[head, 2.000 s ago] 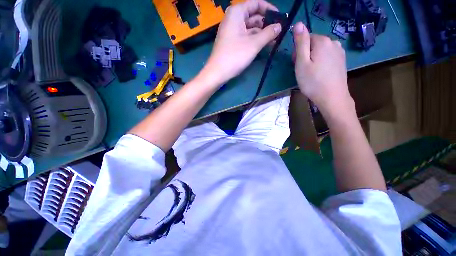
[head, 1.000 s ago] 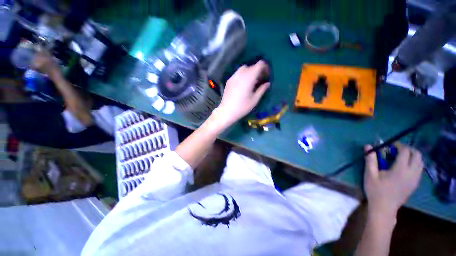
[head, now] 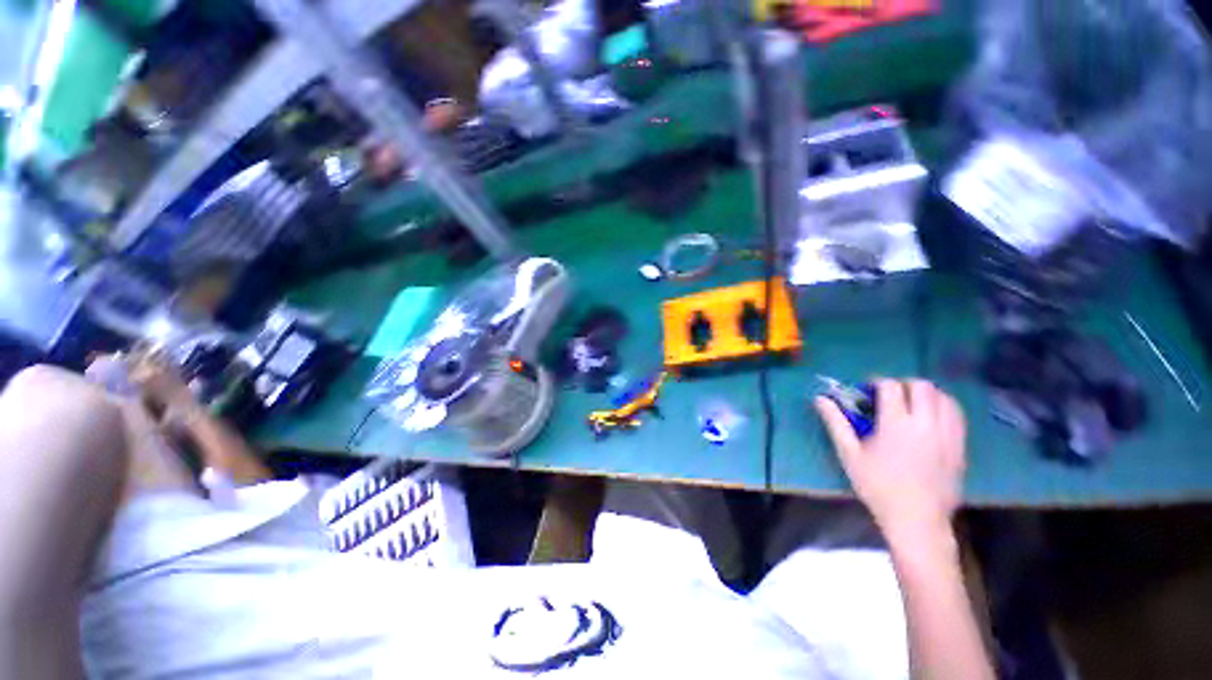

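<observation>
My right hand [head: 910,452] rests low over the green bench [head: 638,458], its fingers around the blue-handled cutters [head: 861,420]. The metal end shows blurred beside my thumb. My left arm [head: 60,465] is large and blurred at the left edge, bent. My left hand is out of the picture. A dark heap of parts [head: 594,348] lies beside the round dispenser [head: 512,415]. Another dark heap [head: 1063,385] lies right of my right hand.
An orange fixture [head: 728,327] stands mid-bench, with a white-grey machine [head: 861,199] behind. A yellow tool [head: 627,407] and small clear-blue scrap [head: 716,424] lie nearer. A black cord [head: 767,438] hangs down. Crumpled clear bag, far right [head: 1103,146]. Another person's arm, left [head: 219,445].
The view has swung right and up. My left hand has left the dark heap by the dispenser and gone out of view. My right hand still holds the blue-handled cutters.
</observation>
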